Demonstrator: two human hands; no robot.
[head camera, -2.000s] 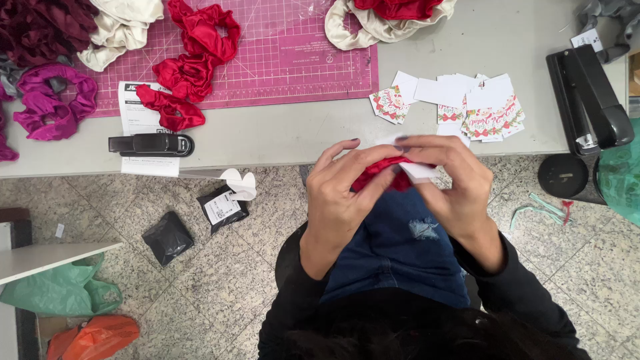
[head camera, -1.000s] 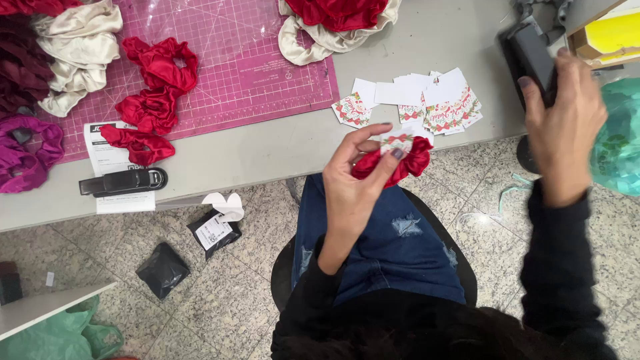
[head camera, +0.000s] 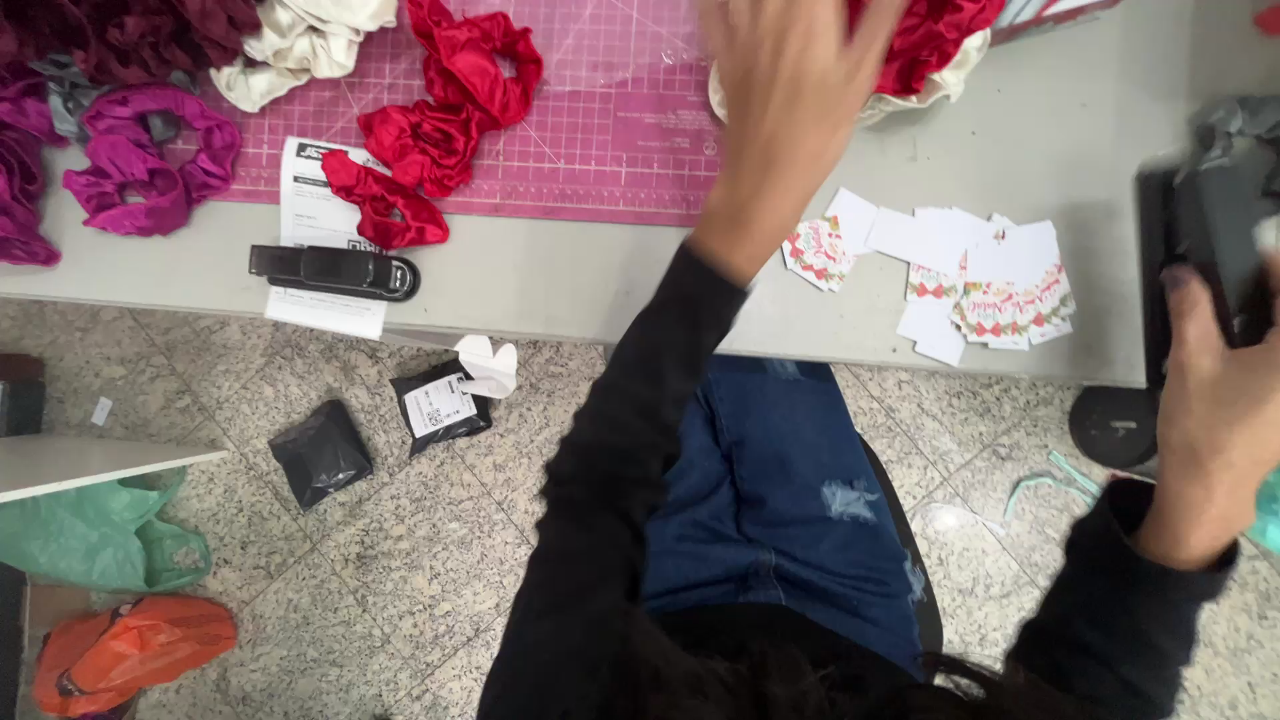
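Observation:
My left hand (head camera: 795, 90) is stretched over the table beside a pile of red satin scrunchies (head camera: 935, 45) lying on cream ones (head camera: 915, 103); its fingers reach the frame's top edge, and whether it holds anything is hidden. My blurred right hand (head camera: 1225, 390) is at the right edge against a black device (head camera: 1230, 225), its grip unclear. Between the hands lie white printed cards (head camera: 1010, 270). Several red scrunchies (head camera: 430, 140) rest partly on a pink cutting mat (head camera: 610, 150).
A black stapler (head camera: 335, 272) lies on a printed paper (head camera: 325, 310) near the table's front edge. Purple scrunchies (head camera: 150, 165) are at left. On the floor are black packages (head camera: 320, 455), an orange bag (head camera: 135, 650), a green bag (head camera: 110, 535) and a round black object (head camera: 1112, 425).
My left hand, which held a red scrunchie with a card one second ago, has moved up to the scrunchie pile. My right hand remains near the black device at the right.

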